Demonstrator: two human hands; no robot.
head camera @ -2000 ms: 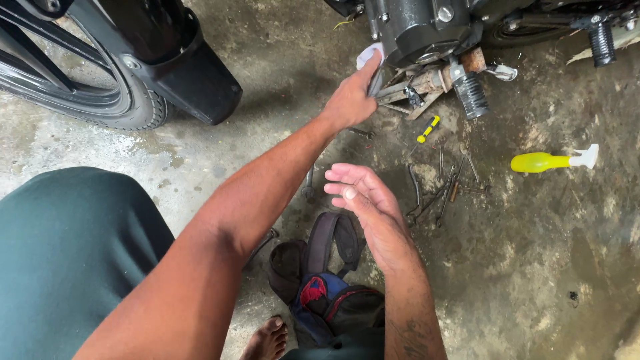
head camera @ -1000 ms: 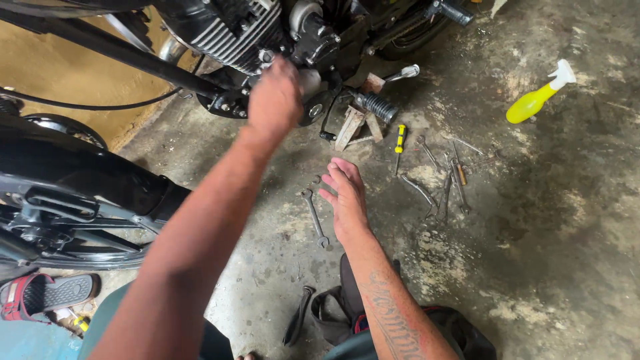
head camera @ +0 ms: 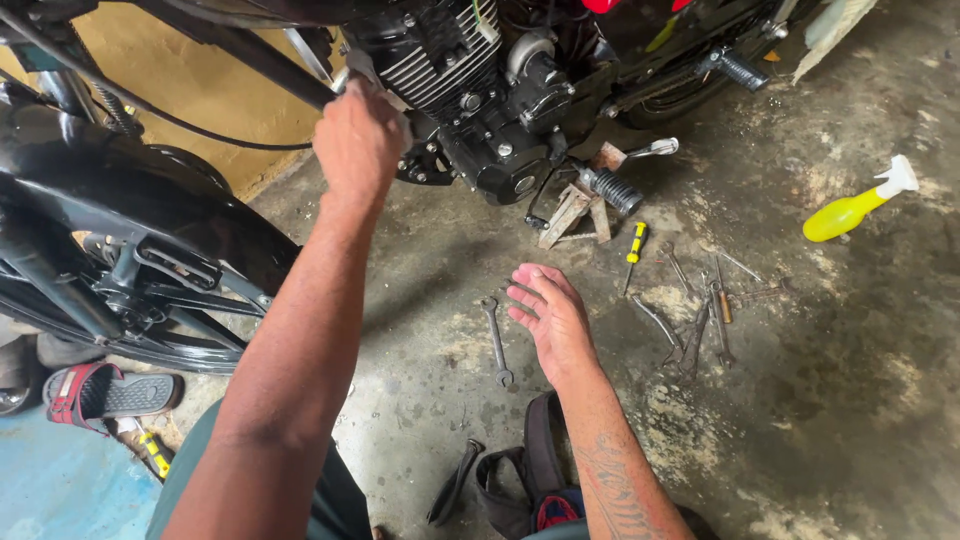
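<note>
My left hand grips a pale cloth against the front of a motorcycle engine, beside its cooling fins; the fingertips are hidden behind the hand. My right hand hangs over the concrete floor with its fingers apart and nothing in it. Just left of it, an open-end wrench lies on the floor. Below the engine, the footpeg is beside a rusty metal stand. A yellow and black screwdriver lies right of the stand.
Several wrenches and pliers lie in a loose group at the right. Beyond them is a yellow spray bottle on its side. A front wheel and fender fill the left. A dark backpack and a sandal are at the bottom.
The left hand has gone from low by the footpeg, where it held the cloth, up to the engine's front. The right hand stays apart from the motorcycle. The view has shifted toward the engine and front wheel.
</note>
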